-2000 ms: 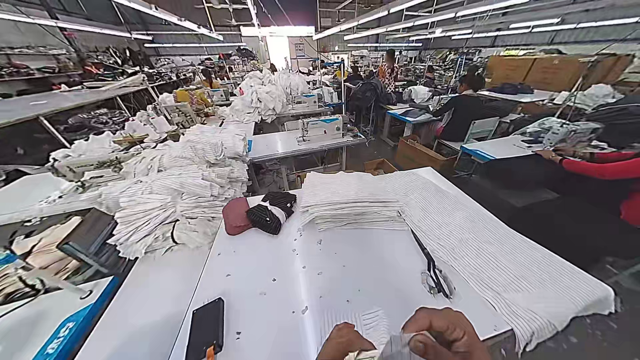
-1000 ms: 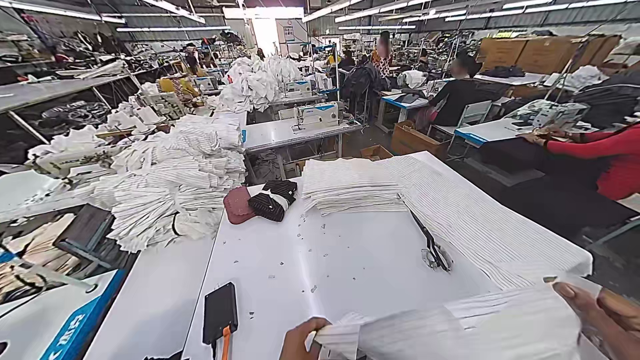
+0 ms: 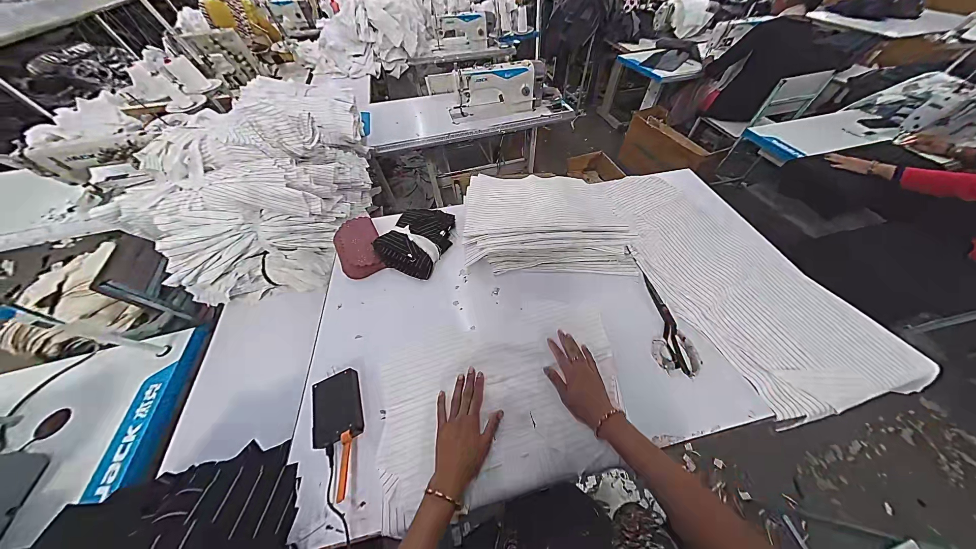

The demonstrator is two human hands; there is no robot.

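My left hand [image 3: 463, 435] lies palm down, fingers spread, on a piece of white striped fabric [image 3: 511, 374] on the white table [image 3: 404, 320]. Flat on the right part of that same piece rests my right hand [image 3: 581, 385]. Neither hand grips anything. Beyond them is a stack of folded striped fabric [image 3: 549, 229], joined on the right by a long striped cloth [image 3: 740, 305] that hangs over the table edge. Scissors [image 3: 671, 335] with wrapped handles lie to the right of my right hand.
A black device [image 3: 337, 408] with a cable and an orange-handled tool [image 3: 344, 465] lie left. Behind are a dark red pad [image 3: 358, 248] and a tied dark striped bundle [image 3: 415, 242]. Fabric heaps [image 3: 259, 191] stand left, a sewing machine [image 3: 496, 88] ahead, a co-worker's arm [image 3: 865, 164] right.
A second ago both hands held the striped piece up by its ends; now it lies flat under my open palms. The view has tilted down.
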